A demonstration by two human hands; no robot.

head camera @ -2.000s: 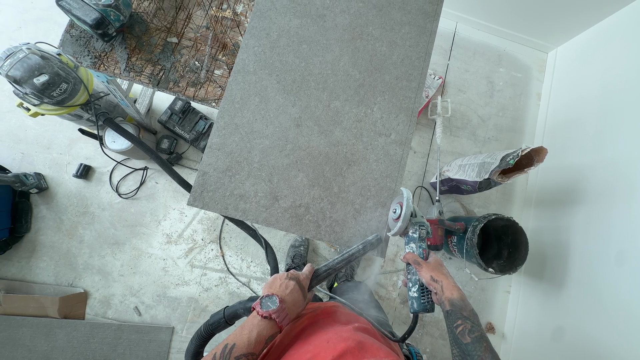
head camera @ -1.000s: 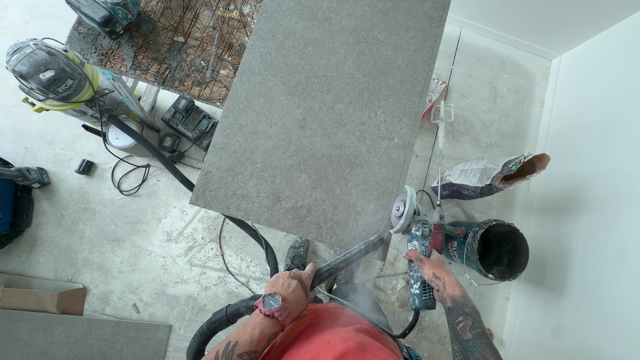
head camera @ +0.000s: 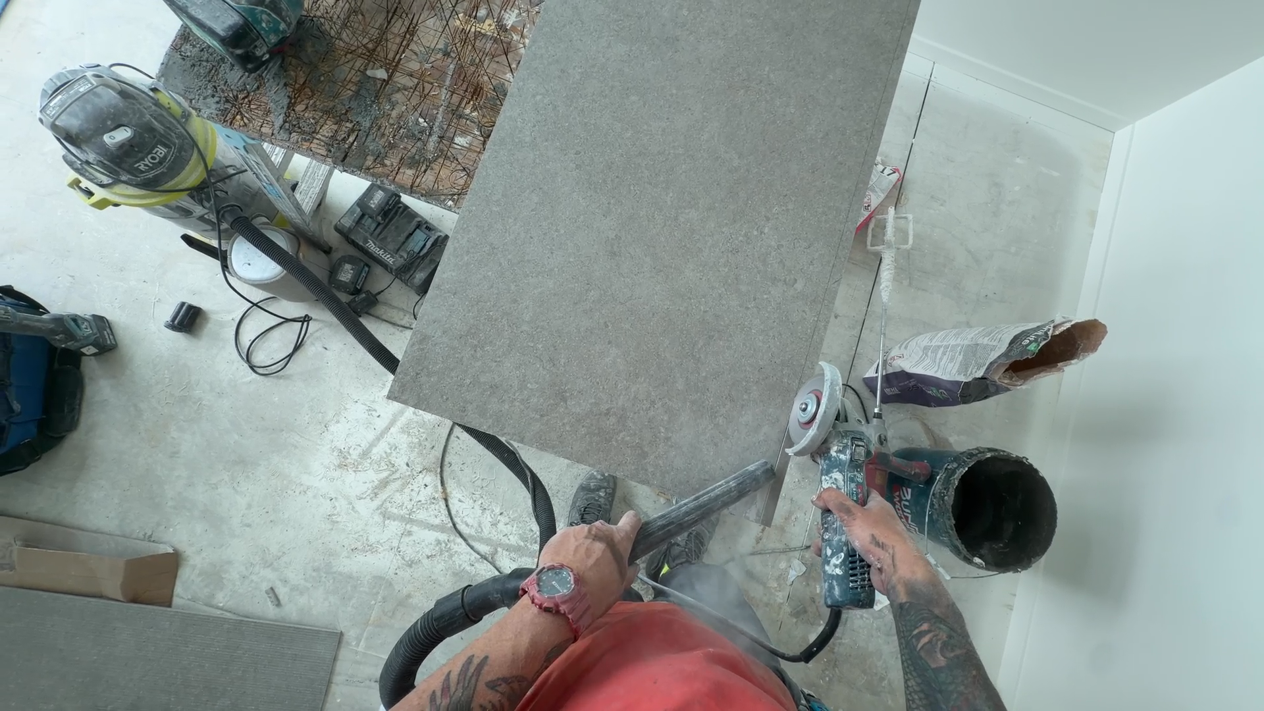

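Observation:
My right hand (head camera: pixel 869 533) grips the dusty body of an angle grinder (head camera: pixel 844 513), whose guarded disc meets the right edge of a large grey tile (head camera: pixel 642 227) near its lower corner. A narrow strip along that edge is parted from the tile by a thin cut line. My left hand (head camera: pixel 597 568) is closed around a black vacuum hose wand (head camera: pixel 701 509), and the tip of the wand lies over the tile's lower right corner, just short of the disc. Pale dust hangs between my arms, over the red shirt. What the tile rests on below is mostly hidden.
A Ryobi vacuum (head camera: pixel 123 138) stands at upper left, its hose (head camera: pixel 316 286) running under the tile. Near it are a Makita charger (head camera: pixel 390 237) and a debris-covered board (head camera: pixel 395 89). On the right are a bucket (head camera: pixel 997 509), an open paper sack (head camera: pixel 968 365), a mixing paddle (head camera: pixel 887 267) and a white wall.
The grinder has moved a little up along the tile's right edge, away from my body. The wand stays near the lower corner in my left hand.

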